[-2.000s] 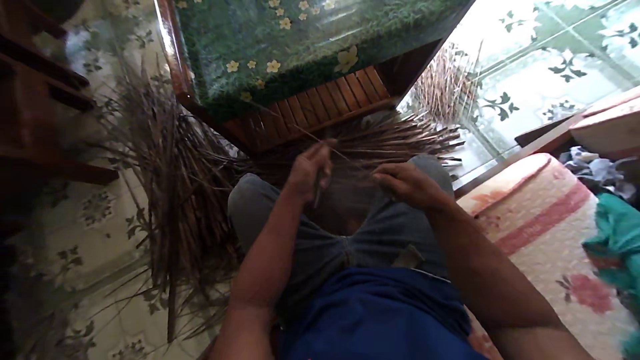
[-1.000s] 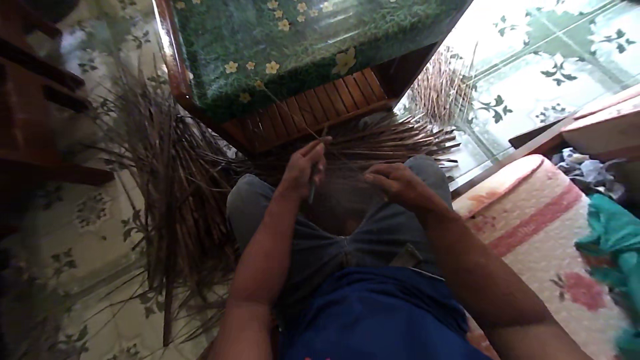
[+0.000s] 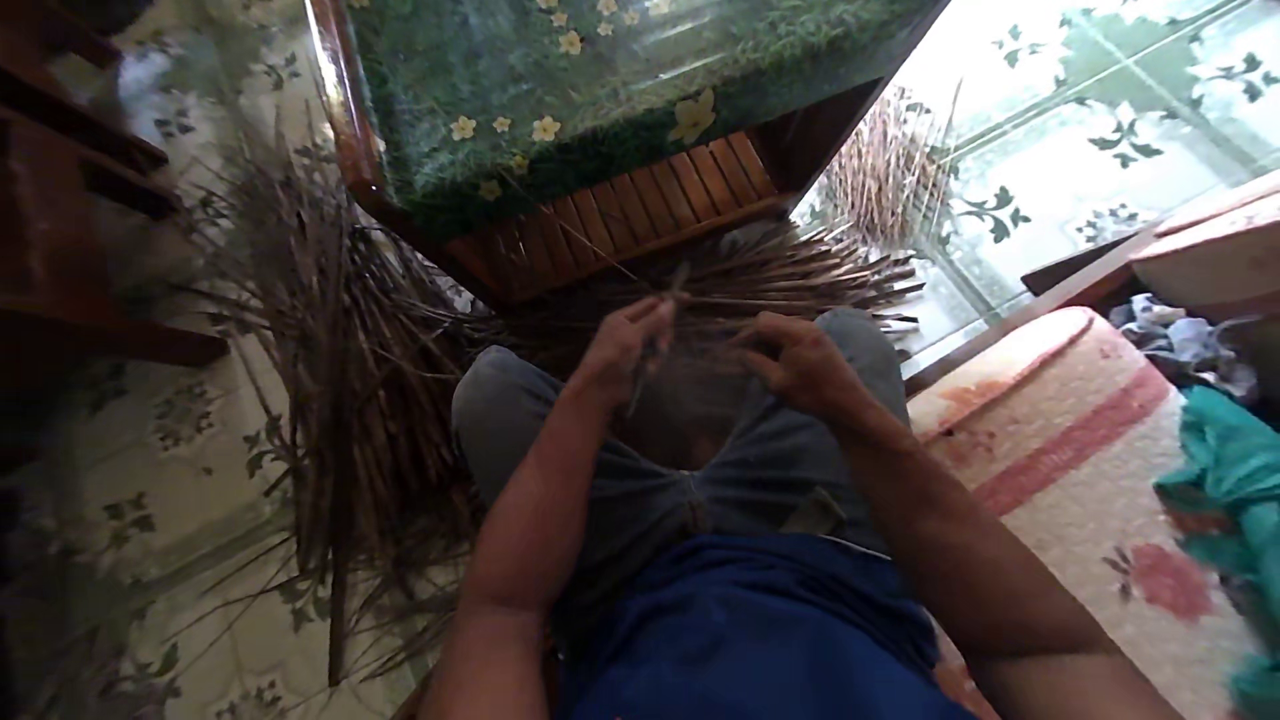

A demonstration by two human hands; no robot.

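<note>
My left hand is raised over my lap, closed on a slim, dark tool handle, probably a knife, with a thin stalk beside it. To its right my right hand has bent fingers, near blurred thin fibres; whether it pinches one cannot be told. A bundle of dry brown stalks lies beyond my knees, under the table's edge. A larger heap of stalks spreads over the floor to the left of my legs. Another bunch of pale stalks stands at the upper right, in bright light.
A wooden table with a green flowered cover is close in front. On the right are a patterned cushion and teal cloth. Dark wooden furniture stands at the left on the tiled floor.
Both hands stay over the lap, with only small shifts. The heaps of stalks look the same.
</note>
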